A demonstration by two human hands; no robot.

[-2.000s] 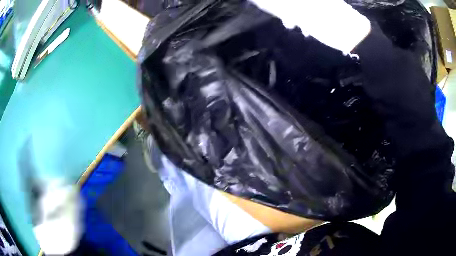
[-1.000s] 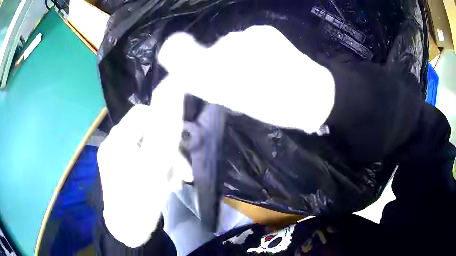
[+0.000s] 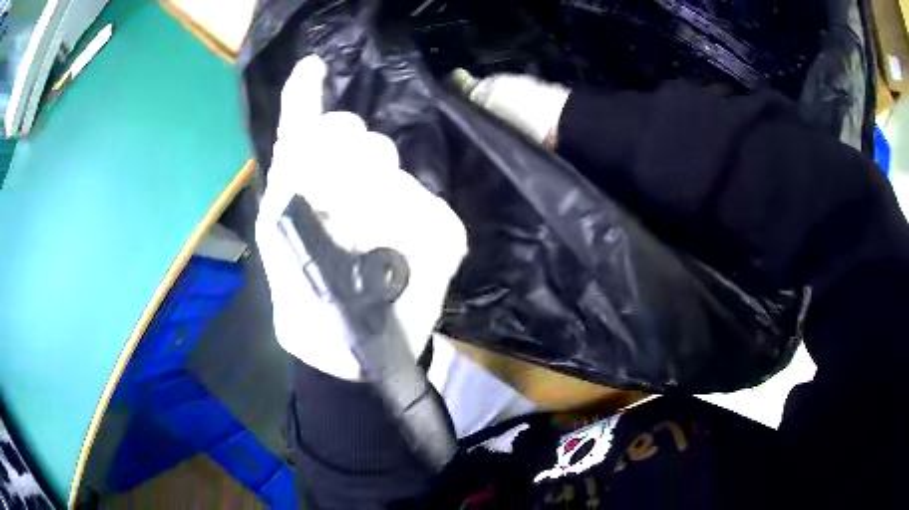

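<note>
My left hand (image 3: 369, 199), in an overexposed white glove, is over the left side of the black bin liner (image 3: 588, 259). It holds a long dark plastic part (image 3: 384, 329), which lies slanted across the palm and wrist. A round ring-like boss shows near the part's middle. My right hand (image 3: 518, 100), also white-gloved, is at the liner's opening, farther from my body. Its fingers are partly hidden behind a fold of the liner, so its grip cannot be seen. Dark glinting parts (image 3: 713, 40) lie inside the liner at the upper right.
A green bench top (image 3: 120, 199) with a pale wood edge curves along the left. A pale fixture (image 3: 45, 60) and a small white tool (image 3: 88, 52) lie at its far side. Blue crates or framework (image 3: 189, 329) stand below. The tan carton edge (image 3: 558, 383) shows near my lap.
My right hand has moved off the part and away to the liner's opening. My left hand has turned and moved slightly up and right, keeping the part.
</note>
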